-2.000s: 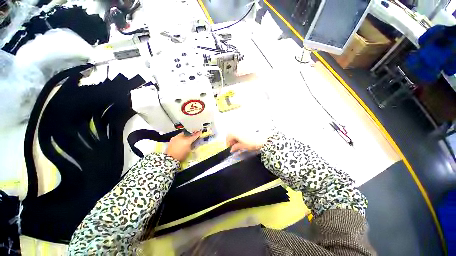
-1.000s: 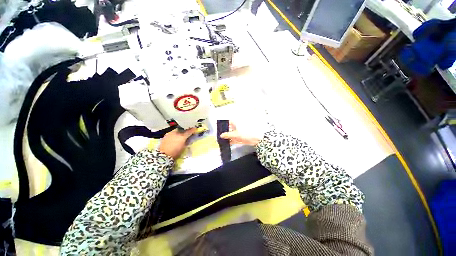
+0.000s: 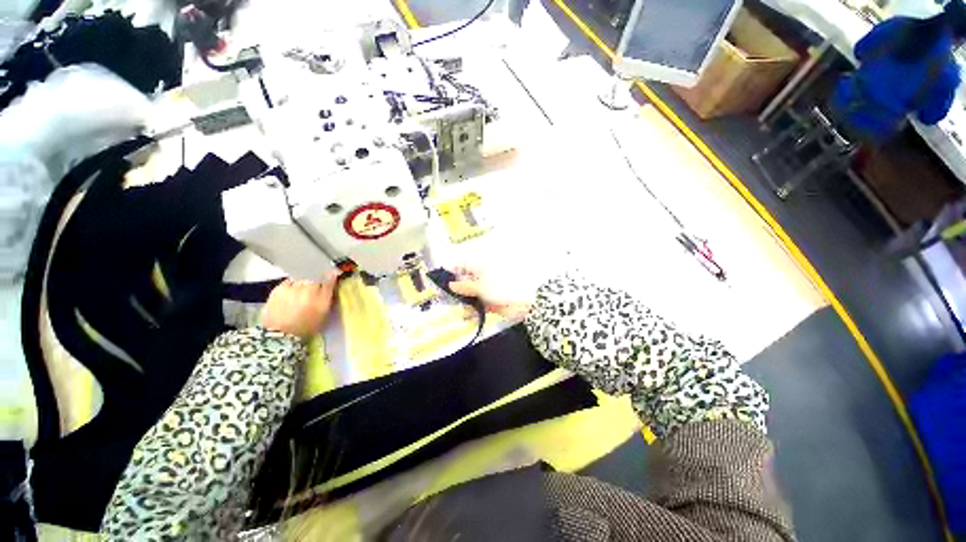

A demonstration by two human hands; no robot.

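The white sewing machine head point(image 3: 365, 201) with a red round emblem stands in the middle. My left hand point(image 3: 300, 307) is left of the needle area point(image 3: 411, 277), on the end of a black sewn band point(image 3: 246, 288); its fingertips are partly hidden at the head's lower edge. My right hand point(image 3: 489, 291) is just right of the needle area and pinches one end of a black strip point(image 3: 479, 322), which curves down toward the cut pieces. Black cut strips point(image 3: 434, 397) lie in front of the machine. Sewn black strips point(image 3: 159, 307) are heaped at the left.
A yellow block point(image 3: 462, 216) lies right of the head. A red and dark slim tool point(image 3: 702, 256) lies on the table's right. A whitish plastic heap point(image 3: 90, 111) is at upper left. Behind are a screen point(image 3: 676, 34), a wooden box point(image 3: 739, 69) and a person in blue point(image 3: 900, 79).
My left hand has moved left, away from the needle area. My right hand has brought the black strip's end closer to the needle area, and the strip now bends. The view has shifted slightly.
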